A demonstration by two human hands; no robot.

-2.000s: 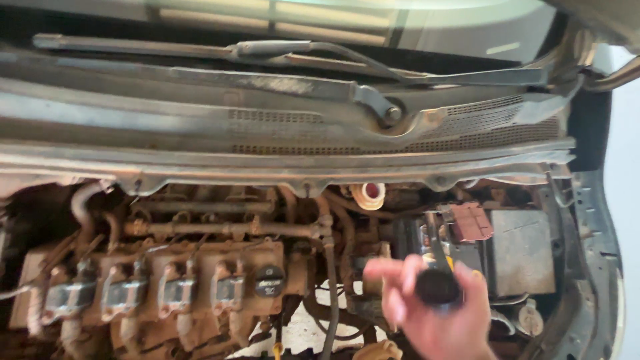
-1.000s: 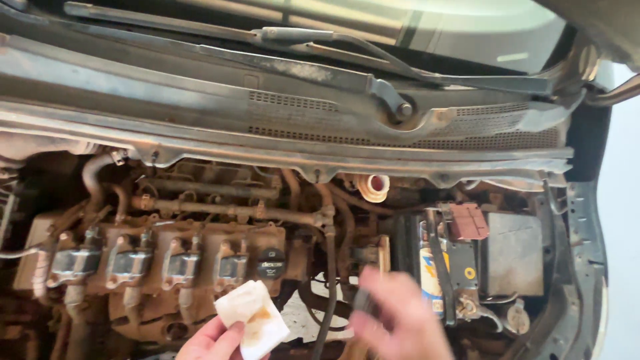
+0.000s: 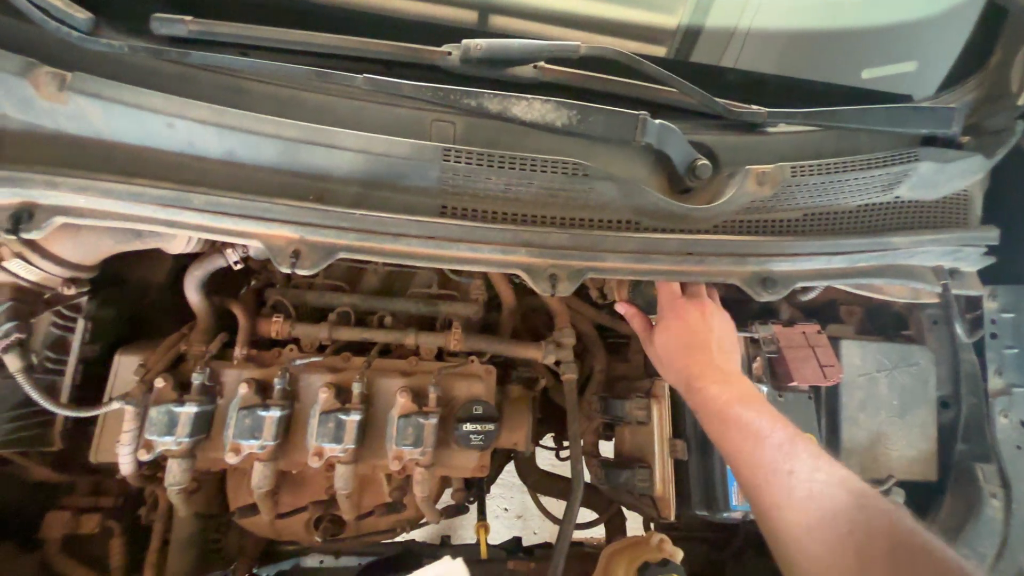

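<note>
My right hand (image 3: 692,336) reaches in from the lower right, its fingertips at the lower edge of the windscreen cowl (image 3: 480,248). The thumb is spread to the left of the fingers. A small dark part (image 3: 642,294) shows between them; the hand and cowl hide most of it, so the grip cannot be told. The pale reservoir neck seen earlier is hidden. My left hand is out of view. A piece of white paper or cloth (image 3: 440,568) shows at the bottom edge.
A dusty engine with several ignition coils (image 3: 260,424) and a black oil filler cap (image 3: 478,424) lies at left. The battery (image 3: 712,472), a reddish-brown terminal cover (image 3: 800,352) and a grey box lid (image 3: 888,408) are at right. A yellow dipstick handle (image 3: 482,534) stands below; wiper arms (image 3: 528,108) cross above.
My right hand, holding a round black cap two seconds ago, has moved up to the cowl edge. My left hand, seen a second ago with a stained white paper or cloth, has left the view.
</note>
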